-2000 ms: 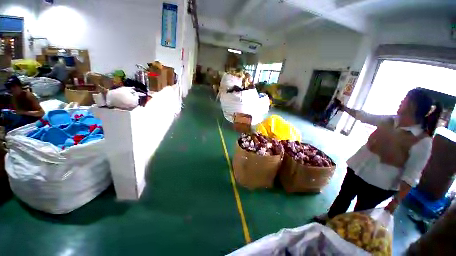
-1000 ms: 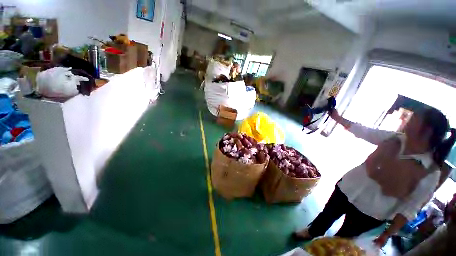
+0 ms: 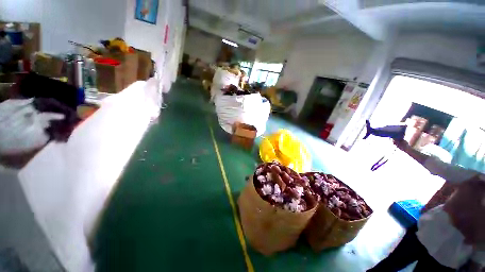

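Neither of my hands is in the picture. Nearest in front of me, two brown cartons [image 3: 271, 228] stand side by side on the green floor, right of the yellow line. Brown-and-pink plush pieces [image 3: 284, 188] fill them to the top. A crumpled yellow bag [image 3: 285, 150] lies just behind them. A small brown carton [image 3: 244, 135] stands further back, against a large white woven sack [image 3: 242, 112].
A person [image 3: 452, 218] at the right edge holds up a dark item [image 3: 386, 131]. A blue object [image 3: 407, 211] lies on the floor beside them. A white low wall [image 3: 101, 159] runs along the left, with a white bag [image 3: 21, 125], bottles and cartons on top.
The view has moved forward along the aisle. The two cartons look larger and nearer. The blue-filled sack at left and the bag of yellowish pieces at the bottom have left the picture. The person is further right.
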